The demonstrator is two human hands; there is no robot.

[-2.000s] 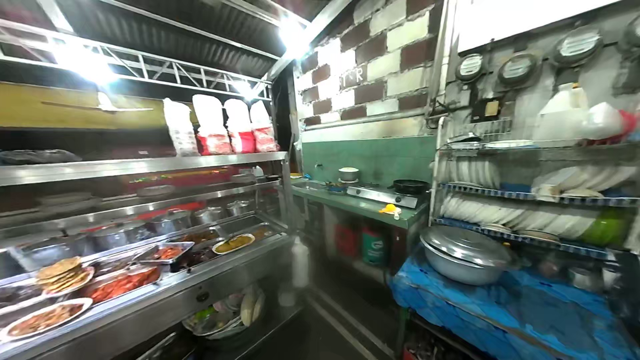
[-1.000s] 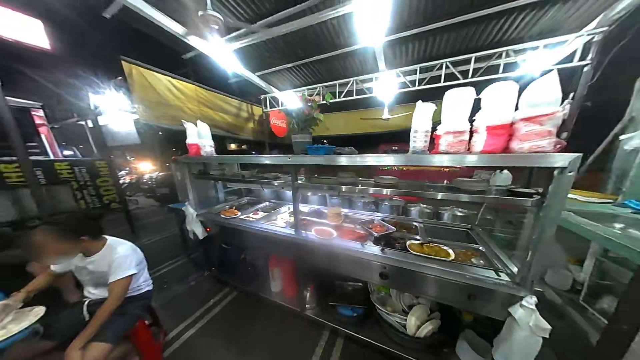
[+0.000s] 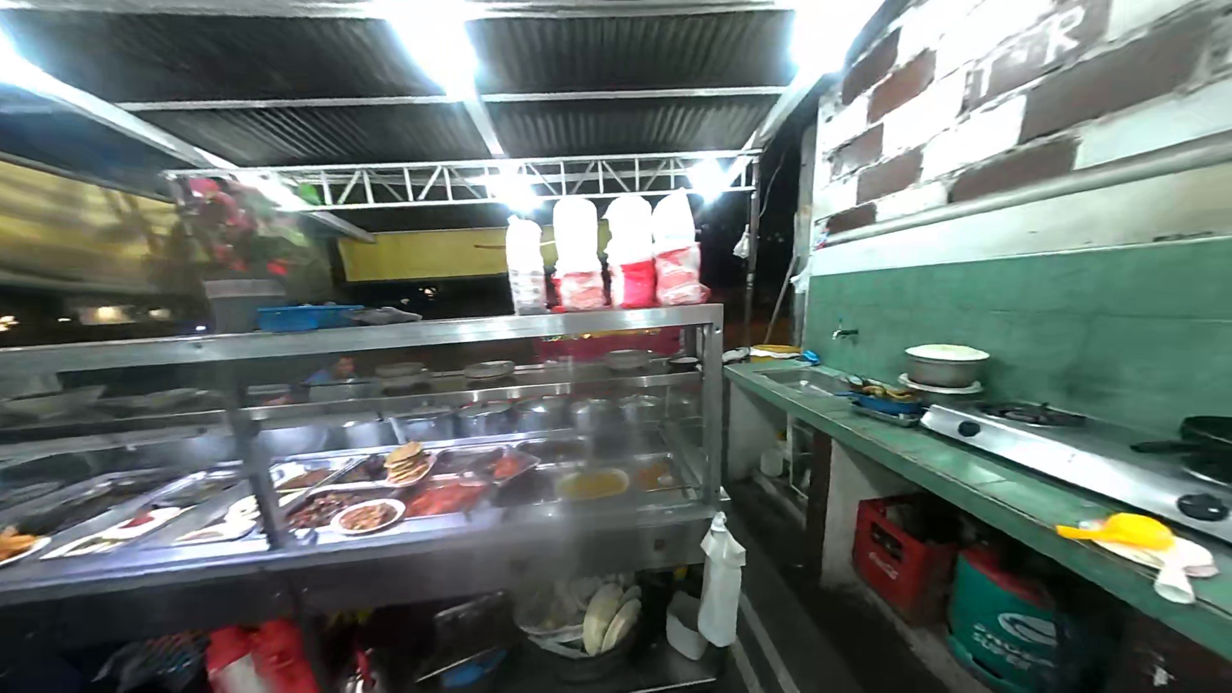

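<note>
Neither my left hand nor my right hand shows in the head view. A metal and glass food display counter [image 3: 664, 520] fills the left and middle. Inside it are a plate with stacked flat pieces of food [image 3: 408, 464], a small plate of chopped food [image 3: 369, 517] and a tray of red food [image 3: 446, 499]. Wrapped stacks of containers [image 3: 630, 252] stand on its top shelf. On the right, a green tiled counter [image 3: 972, 467] carries a two-burner gas stove [image 3: 1088, 462], a grey pot [image 3: 946, 366] and a yellow plastic item [image 3: 1121, 530] on a plate.
Below the green counter are a red crate [image 3: 900, 568] and a teal gas cylinder [image 3: 1001, 616]. A basin of dishes [image 3: 582, 645] and a white plastic jug [image 3: 722, 582] sit low by the display's right end. A narrow floor passage [image 3: 789, 606] runs between the two counters.
The view has swung widely, left and then back right. The seated person in the white shirt, seen one second ago, is out of view.
</note>
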